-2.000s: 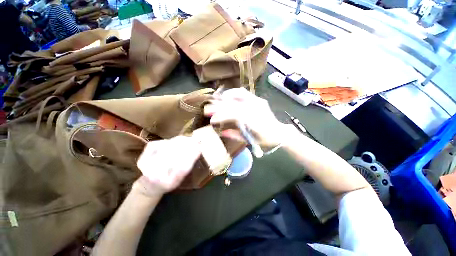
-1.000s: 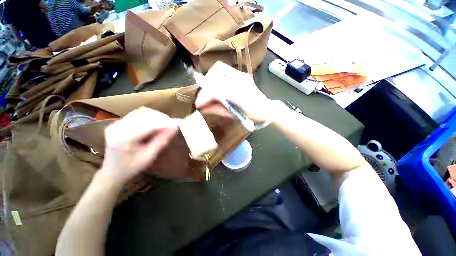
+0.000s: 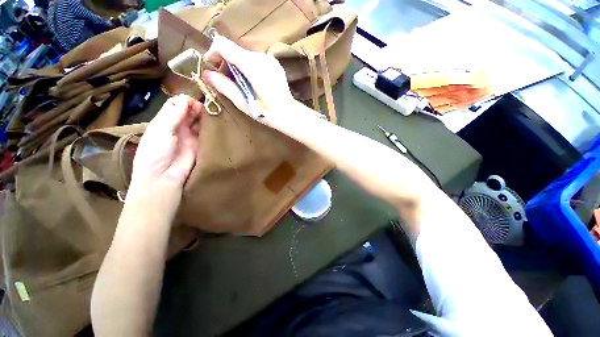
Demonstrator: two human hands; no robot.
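Observation:
The tan canvas bag [image 3: 240,155] is raised and tilted over the table, its small reddish-brown patch [image 3: 279,178] facing up near the lower right corner. My left hand [image 3: 161,148] is at the bag's upper left edge, fingers curled against it. My right hand [image 3: 260,76] is at the bag's top and holds a slim pale pen-like tool [image 3: 245,89] along the palm; its tip cannot be made out. A cream tab [image 3: 186,60] and a brass-coloured loop [image 3: 212,105] hang between my hands. A white round dish [image 3: 312,201] lies by the bag's lower right corner.
A second brown bag [image 3: 46,217] lies at left. Folded brown pieces [image 3: 85,79] and other bags [image 3: 289,39] lie behind. At right are a white power strip [image 3: 385,92], orange leather pieces [image 3: 454,89], a corded tool [image 3: 395,139], a fan [image 3: 493,214] and a blue crate [image 3: 559,210].
The bag has been turned and lifted, so its outer face and patch now show. Both hands have moved up and left. The cream tab has moved up with them from above the dish.

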